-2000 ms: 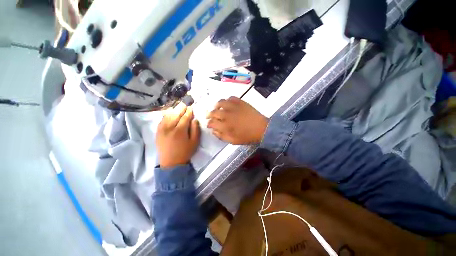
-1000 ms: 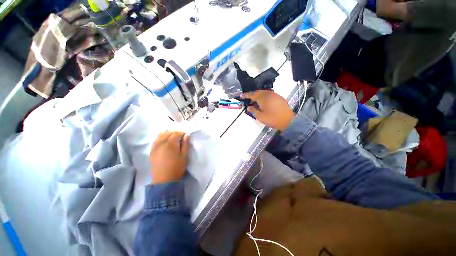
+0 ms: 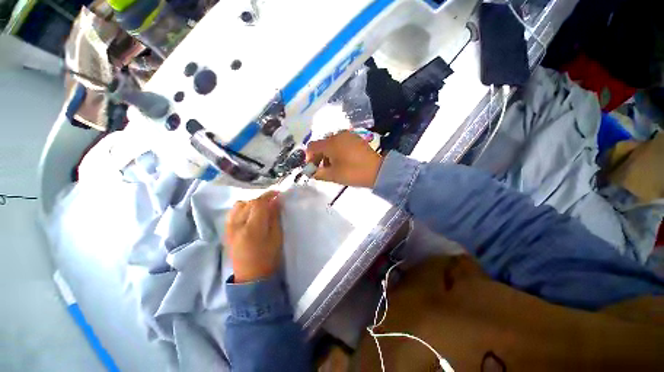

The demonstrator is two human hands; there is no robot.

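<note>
Light grey fabric (image 3: 175, 272) lies in soft folds left of and below the needle area, with a flatter part under my left hand. My left hand (image 3: 255, 236) rests on the fabric with fingers bent, just below the machine head; whether it pinches the cloth is not clear. My right hand (image 3: 346, 160) is beside the presser foot area (image 3: 290, 168), thumb and fingers together at a small greyish piece whose nature I cannot tell. The white sewing machine (image 3: 240, 69) with a blue stripe stands over the work. Dark labels (image 3: 411, 105) lie right of my right hand.
A black rectangular device (image 3: 503, 47) with white cables lies at the table's right edge. The printed ruler edge (image 3: 349, 269) runs diagonally before me. A grey fabric heap (image 3: 542, 156) is beyond it. A white earphone cord (image 3: 393, 334) hangs over the brown apron (image 3: 466, 320).
My right hand has moved from the coloured tool and dark labels back to the needle area. My left hand stays on the fabric. The view has shifted closer to the machine.
</note>
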